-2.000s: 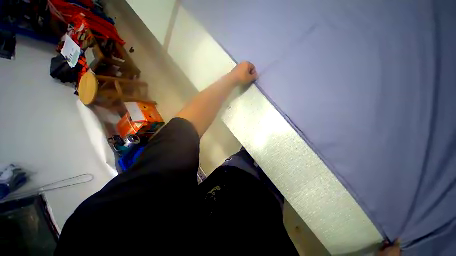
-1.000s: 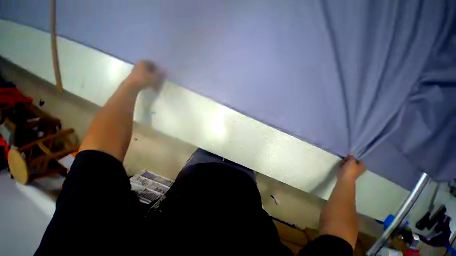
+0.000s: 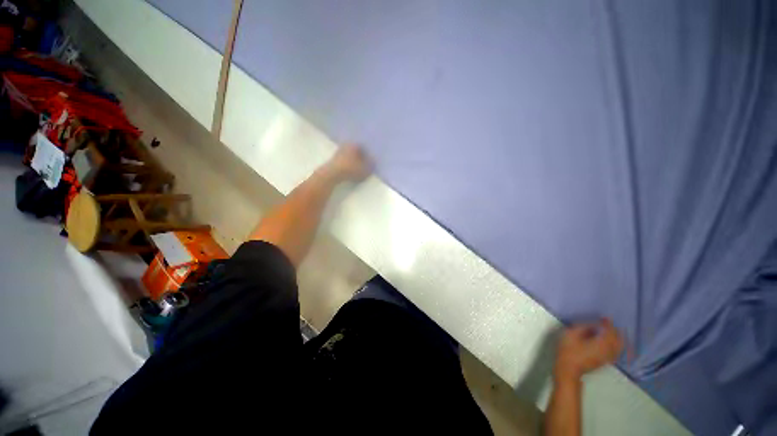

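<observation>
Grey-blue fabric (image 3: 511, 153) covers most of the table, with folds meeting at a point near its lower right edge. My left hand (image 3: 351, 162) is at the fabric's edge. It is blurred, and I cannot tell whether its fingers pinch the cloth. My right hand (image 3: 589, 345) is over the edge farther right, just left of where the folds meet. Its fingers are partly curled and apart, with no cloth visibly held. A thin wooden stick (image 3: 225, 81) lies across the fabric edge and the pale table border (image 3: 460, 272).
A stool with a round yellowish seat (image 3: 83, 221) lies tipped at the left, near an orange box (image 3: 183, 260) and red scraps (image 3: 72, 106). A small piece of shiny metal (image 3: 739, 431) shows at the lower right edge.
My right hand has come off the gathered folds it gripped a second ago. The view has swung left, bringing the orange box back in; most of the metal bar has left the picture.
</observation>
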